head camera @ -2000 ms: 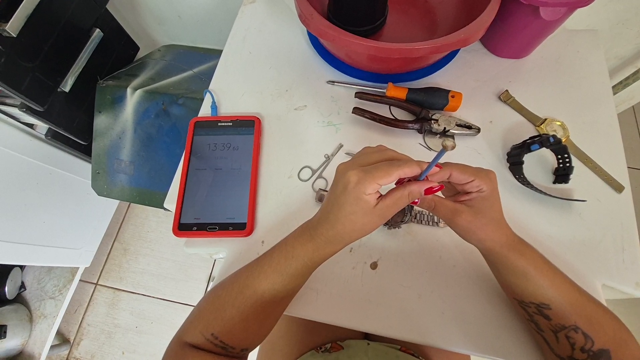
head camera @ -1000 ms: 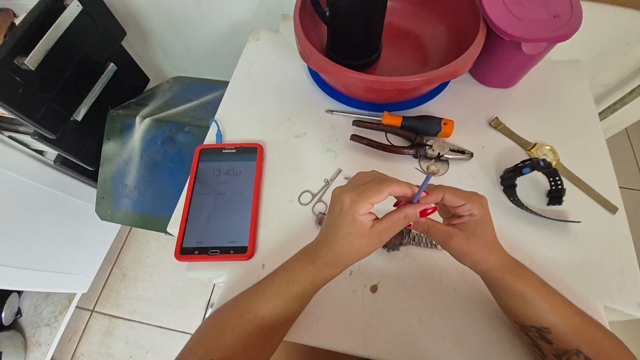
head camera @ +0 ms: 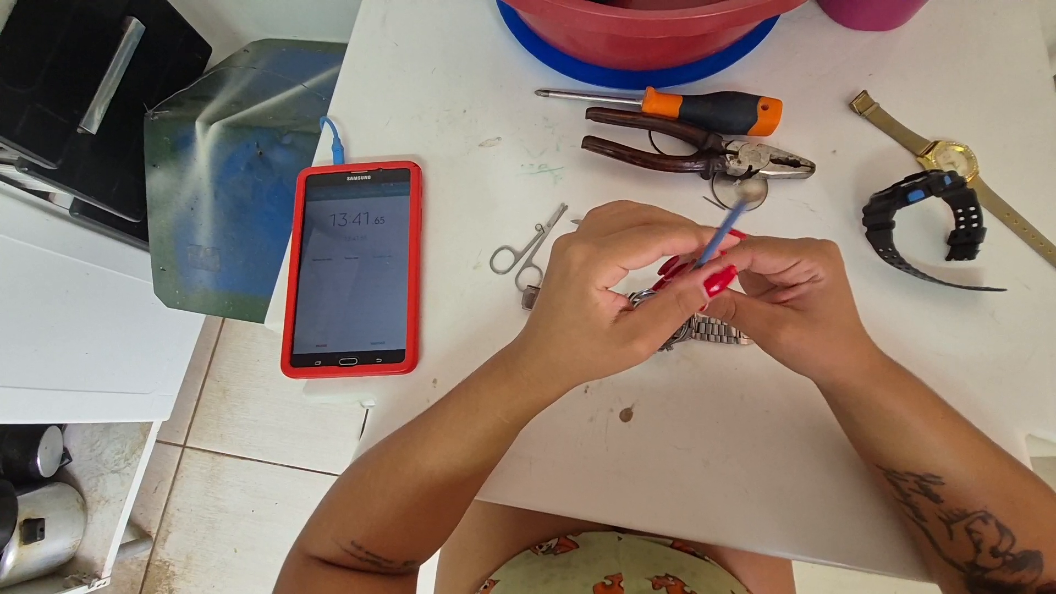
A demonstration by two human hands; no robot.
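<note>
Both hands meet over the white table (head camera: 511, 445). A thin blue stick (head camera: 719, 235), its upper tip blurred, stands tilted between my fingertips; my left hand (head camera: 615, 289) holds it against my right hand (head camera: 784, 297), whose fingers are curled, and what exactly they pinch is hidden. Beneath the fingers lies a metal link watch band (head camera: 719, 331), partly covered. Small scissors (head camera: 528, 252) rest just left of my left hand. Beyond the hands are pliers (head camera: 701, 148) with brown handles, a round clear disc (head camera: 740, 191) and an orange and black screwdriver (head camera: 714, 111).
A gold watch (head camera: 950, 160) and a black watch strap (head camera: 899, 206) lie at the right. A tablet in a red case (head camera: 414, 272), with a blue cable, lies at the table's left edge. A red basin (head camera: 652, 37) on a blue round base and a purple container (head camera: 873, 10) stand at the back.
Both hands stay together around the blue stick, with little plain movement. The view has shifted, so less of the basin and purple container shows.
</note>
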